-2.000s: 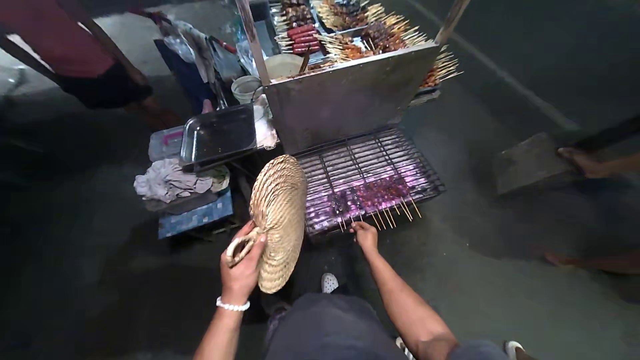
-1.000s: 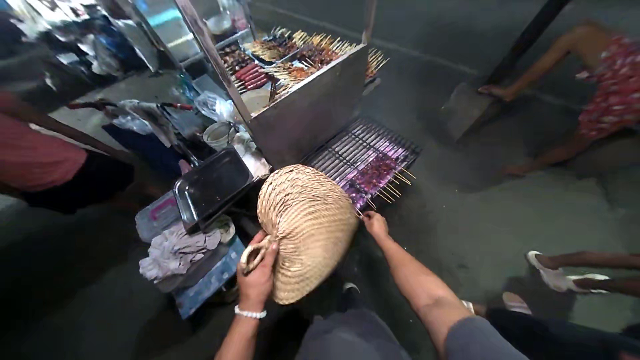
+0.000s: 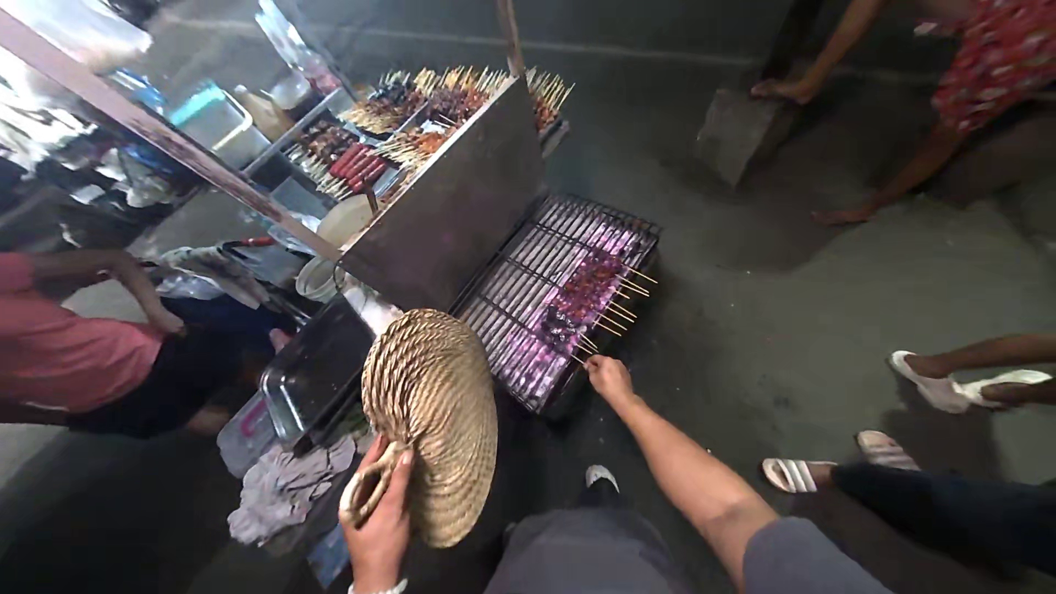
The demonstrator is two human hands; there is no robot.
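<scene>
My left hand is closed round the looped handle of a woven palm-leaf fan, held left of the grill's near corner. At the near end of the wire grill grate, the fingertips of my right hand pinch the end of a bamboo skewer. Several meat skewers lie side by side on the grate, their bare stick ends jutting out over its right edge. A purple-white glow shows beneath the bars. The meat nearest my right hand looks darker than the rest.
A metal panel of the food cart stands along the grill's left side, with trays of skewers and red sausages behind it. A black tray and crumpled cloth lie left of the fan. People are at both sides; a block stands upper right.
The fan first turned its broad face toward the view and is now tilted more edge-on again. My right hand remains at the near skewer ends. The view has swung to the right.
</scene>
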